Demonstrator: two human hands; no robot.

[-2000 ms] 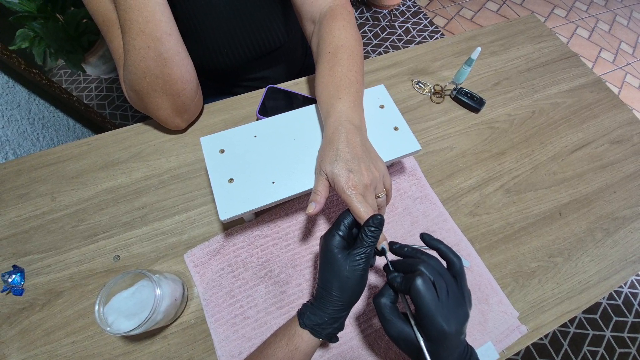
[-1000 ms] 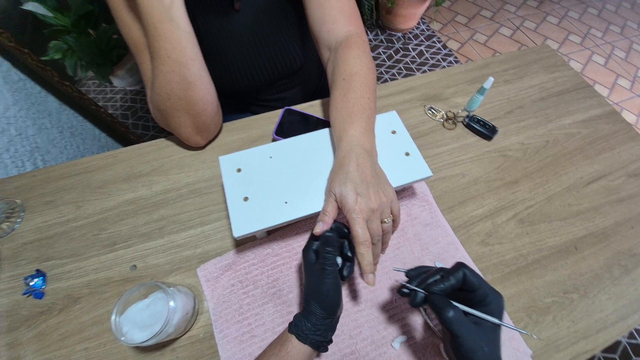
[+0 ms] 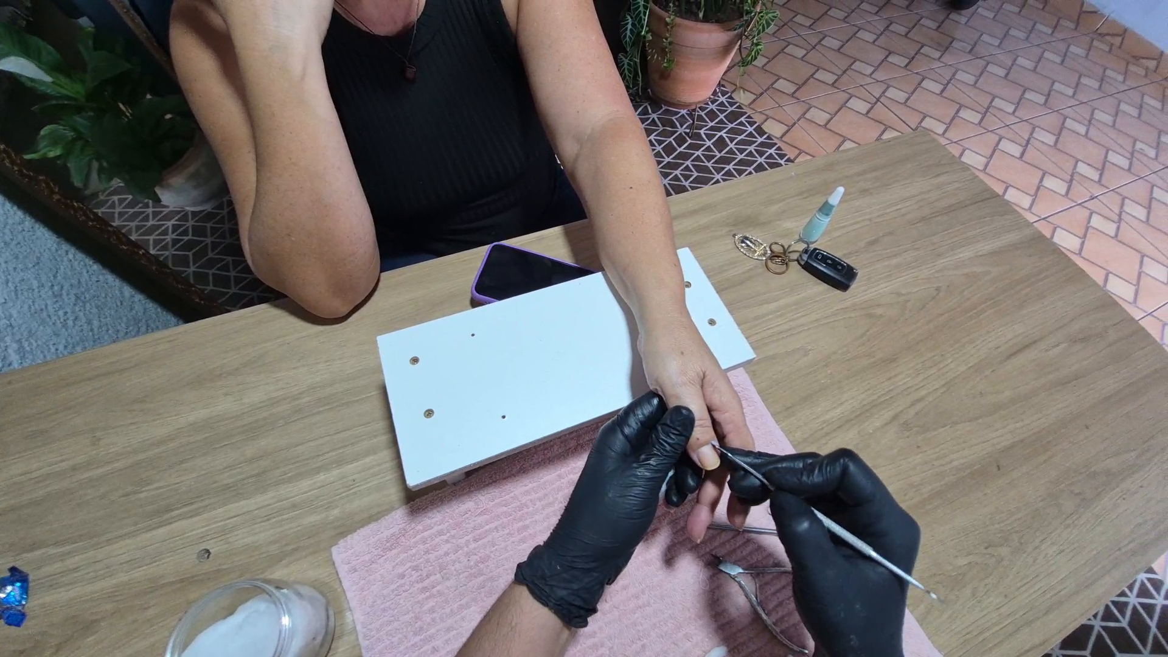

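My left hand (image 3: 625, 493), in a black glove, holds the thumb side of the other person's hand (image 3: 689, 370), its thumb and fingers around the base of the thumb. In my right hand (image 3: 835, 538), also black-gloved, is a thin metal manicure tool (image 3: 844, 529). Its tip touches or lies very near the edge of that person's thumbnail (image 3: 708, 456). A second metal rod (image 3: 744, 528) shows beneath my right hand; whether I hold it too I cannot tell. Metal cuticle nippers (image 3: 753, 595) lie on the pink towel (image 3: 438, 566) beside my right hand.
The other person's forearm crosses a white hand-rest board (image 3: 520, 365), with a phone (image 3: 525, 272) behind it. A glass jar of cotton (image 3: 265, 625) and a blue wrapper (image 3: 13, 595) are at the left. A car key (image 3: 828, 268), a keyring pendant (image 3: 751, 246) and a small bottle (image 3: 821, 216) lie at the right.
The other person's hand has turned so that the thumb faces up. My left hand has moved onto that thumb, and my right hand has brought the tool to its nail. The nippers now show on the towel.
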